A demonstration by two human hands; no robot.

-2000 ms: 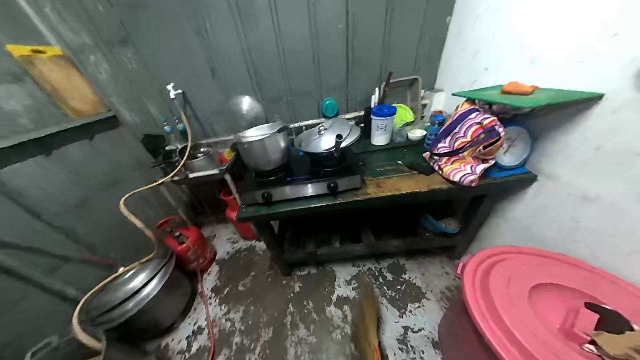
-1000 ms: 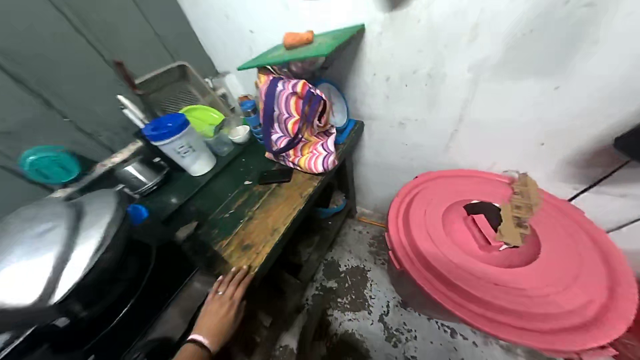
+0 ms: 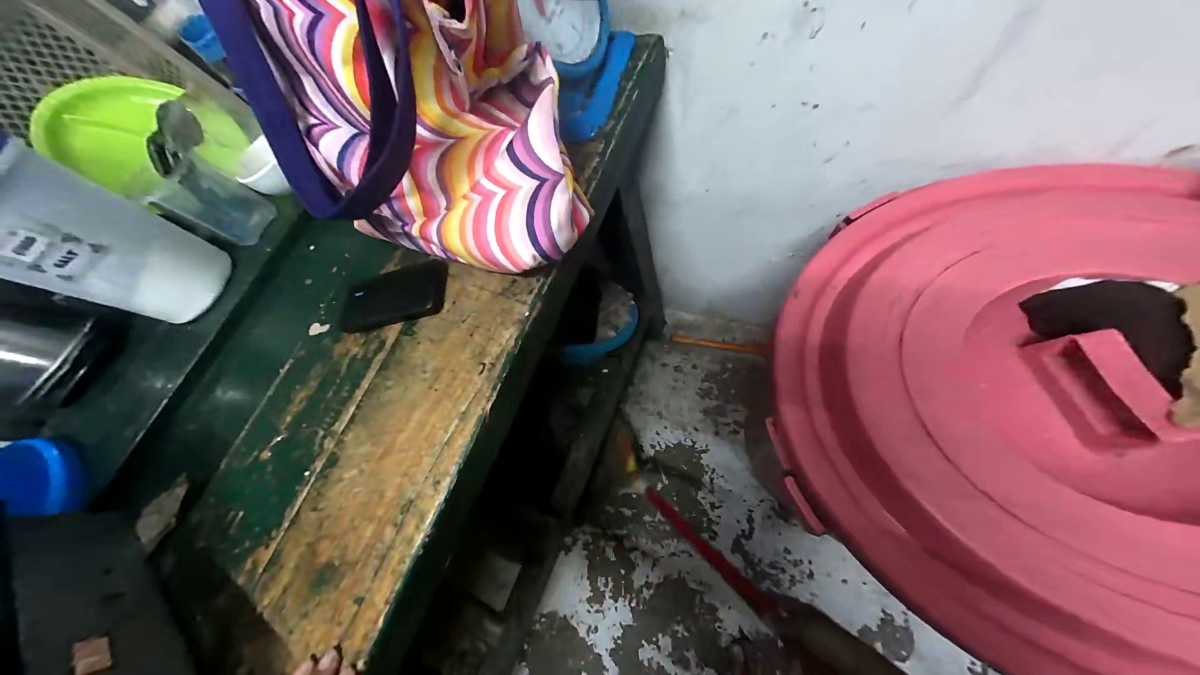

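The fingertips of my left hand (image 3: 323, 664) rest on the front edge of the worn wooden bench (image 3: 403, 450), low in the head view; the rest of that hand is out of frame. My right hand (image 3: 811, 633), dark and blurred at the bottom, grips the red handle of a broom (image 3: 703, 546). Its handle slants up and left, and its blurred head (image 3: 619, 455) is on the floor beside the bench's lower shelf. A black phone (image 3: 396, 296) lies on the bench behind my left hand. Behind the phone stands a striped cloth bag (image 3: 469, 178).
A large pink lidded bin (image 3: 872, 375) stands at the right, near the white wall. On the bench are a plastic container (image 3: 112, 244), a lime-green plate (image 3: 103, 127) and a blue scale (image 3: 586, 98). Patchy grey floor (image 3: 656, 600) runs between bench and bin.
The view has turned right and come closer to the bench and bin. A second ago my left hand lay spread at the bench edge; now only its fingertips show. The broom's bristles were visible two seconds ago.
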